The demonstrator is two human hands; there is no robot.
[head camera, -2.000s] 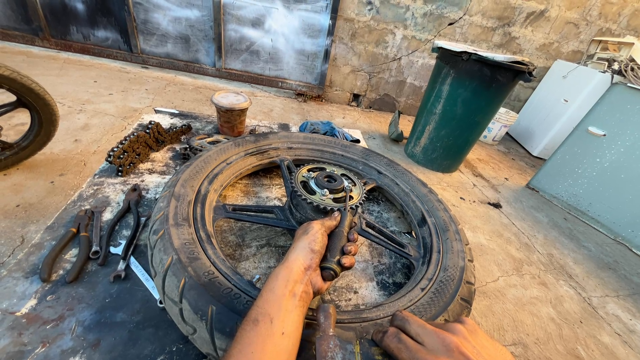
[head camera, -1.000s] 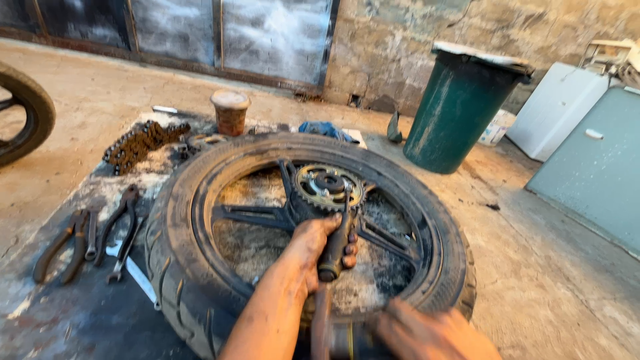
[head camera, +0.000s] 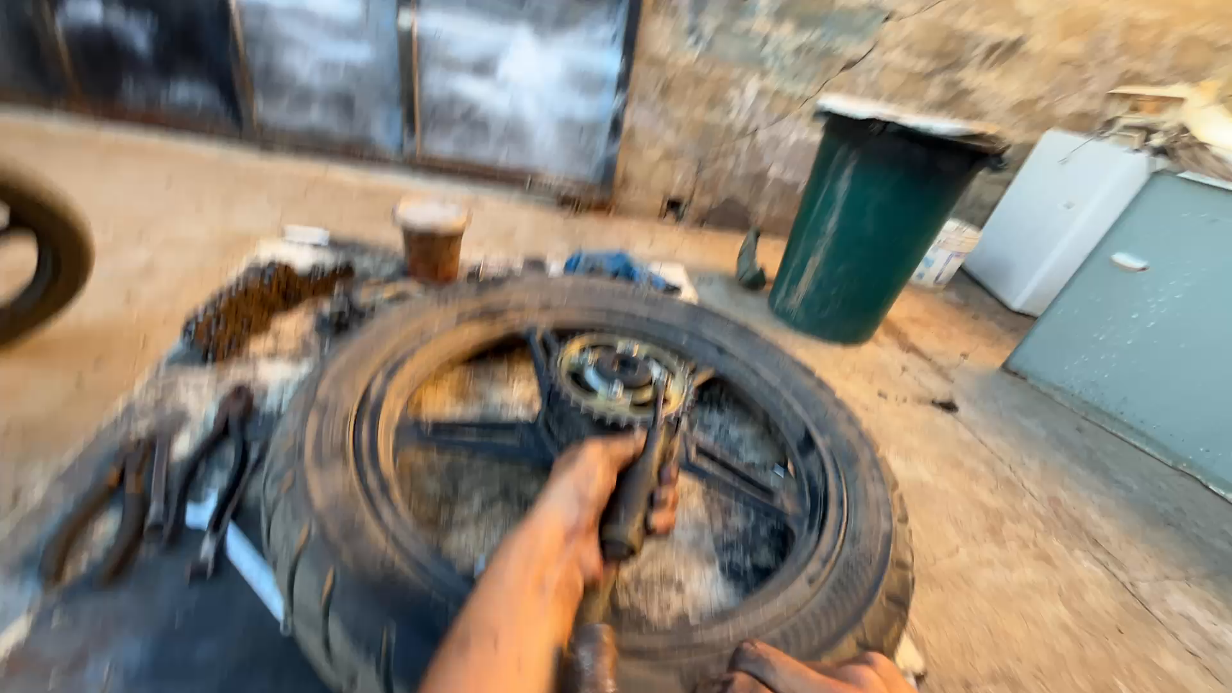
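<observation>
My left hand (head camera: 602,510) grips the dark handle of a screwdriver or similar tool (head camera: 632,505), its thin shaft angled up to the toothed rear sprocket (head camera: 624,377). The sprocket sits on the hub of a spoked motorcycle wheel (head camera: 472,438) that lies flat with its tyre (head camera: 332,423) on. At the bottom edge, my right hand (head camera: 808,674) is partly cut off, over the near side of the tyre; whether it holds anything is hidden. Just left of it is a hammer-like tool (head camera: 592,654), blurred, below the handle's end.
Pliers (head camera: 115,520), more pliers (head camera: 217,452) and a spanner (head camera: 226,520) lie to the left. Behind them are a chain (head camera: 255,303), a rusty pot (head camera: 431,241) and a blue cloth (head camera: 616,268). A green bin (head camera: 881,221) and a pale appliance (head camera: 1136,318) stand at right; another wheel (head camera: 58,260) is far left.
My right hand blurs with movement in the middle frame and is now lower, partly out of view. My left hand keeps its grip on the handle at the sprocket.
</observation>
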